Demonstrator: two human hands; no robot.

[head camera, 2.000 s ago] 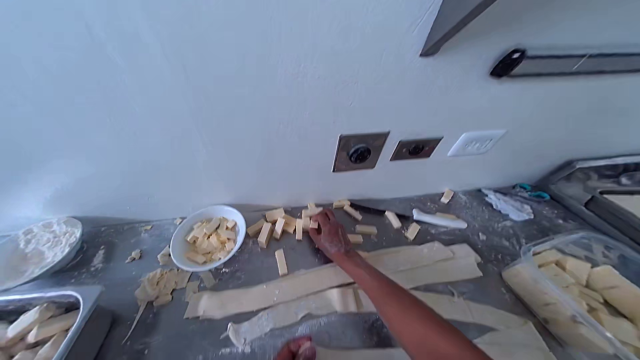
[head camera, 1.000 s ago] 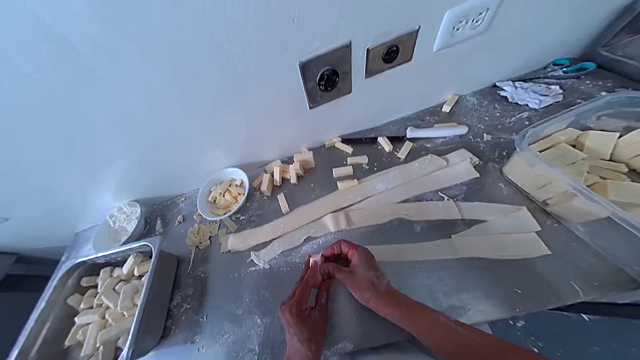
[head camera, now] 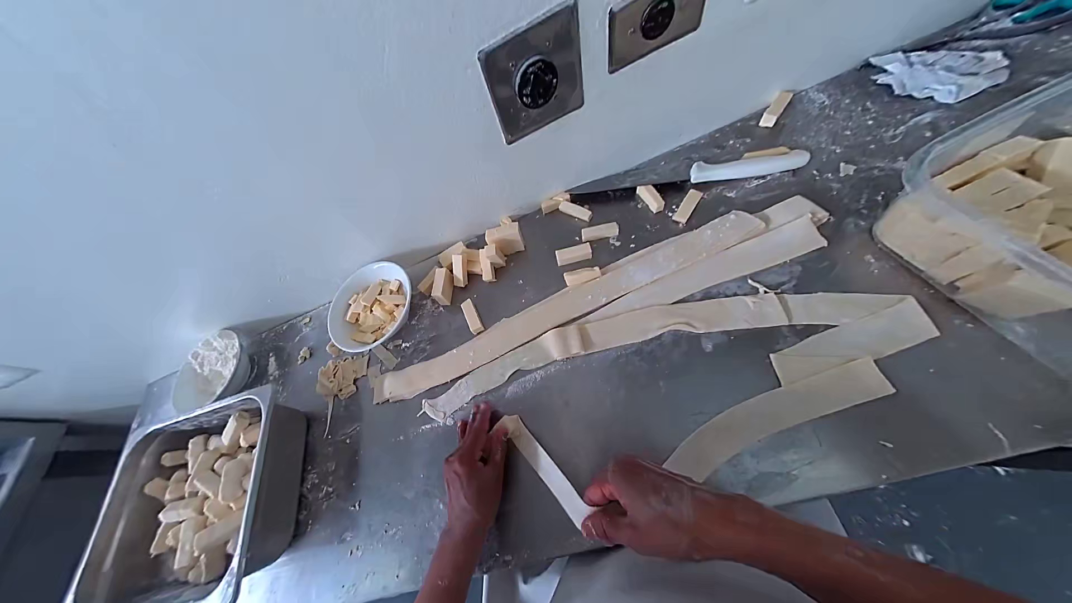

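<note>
My left hand [head camera: 476, 469] rests on the metal counter, its fingertips at the folded or wrapped end of a narrow dough strip [head camera: 548, 471]; whether a cheese stick lies inside is hidden. My right hand [head camera: 649, 511] grips the same strip farther right, and the part between the hands looks taut. Beyond them, a long dough strip [head camera: 653, 325] runs across the counter and folds back in a zigzag toward my right hand. Two more flat strips [head camera: 553, 318] lie behind it. Pale cheese sticks [head camera: 574, 255] are scattered near the wall. A white bowl [head camera: 333, 318] holds smaller pieces.
At left stand a metal pan [head camera: 272, 444] of wrapped pieces and a bowl of flour [head camera: 239, 368]. Dough scraps [head camera: 339, 377] lie nearby. Along the back are a white-handled knife [head camera: 749, 166], a crumpled cloth [head camera: 942, 74] and wall outlets [head camera: 536, 79]. A clear tub [head camera: 913, 180] of cheese blocks stands right.
Both hands were close together around the strip's end one second ago; now they are apart with the strip stretched between them. Two seconds ago my right hand was at the cheese sticks.
</note>
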